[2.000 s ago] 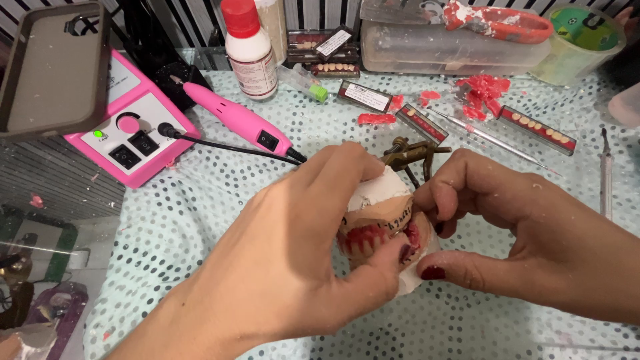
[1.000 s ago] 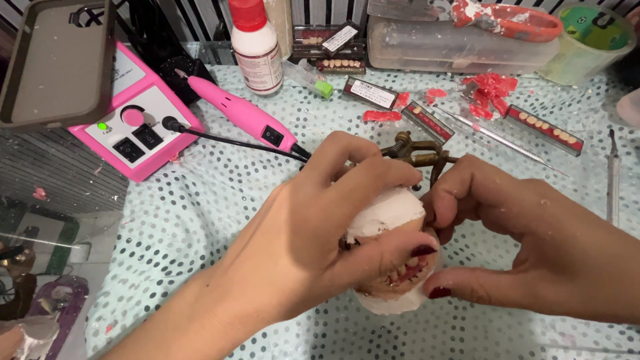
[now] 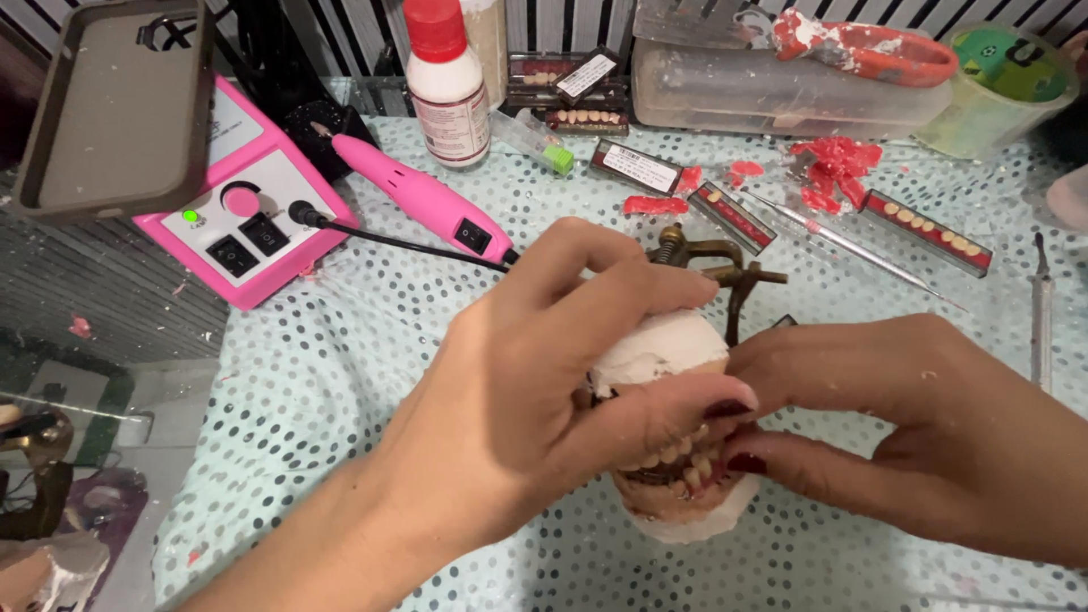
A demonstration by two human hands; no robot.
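Note:
My left hand is closed around the upper plaster part of a dental cast, its thumb lying across the front above the artificial teeth. My right hand touches the right side of the cast, thumb beside the lower teeth and pink wax; its other fingertips are partly hidden. Behind the cast, a brass dental articulator shows between the hands. White plaster forms the top and the base.
A pink rotary handpiece and its control box are at left. Tooth cards, red wax scraps and a metal wax carver lie behind. A bottle and a plastic box stand at the back.
The cast has turned between my hands: two seconds ago it was opened and tilted, with red wax inside showing; now the upper and lower parts are together. My left thumb has moved higher.

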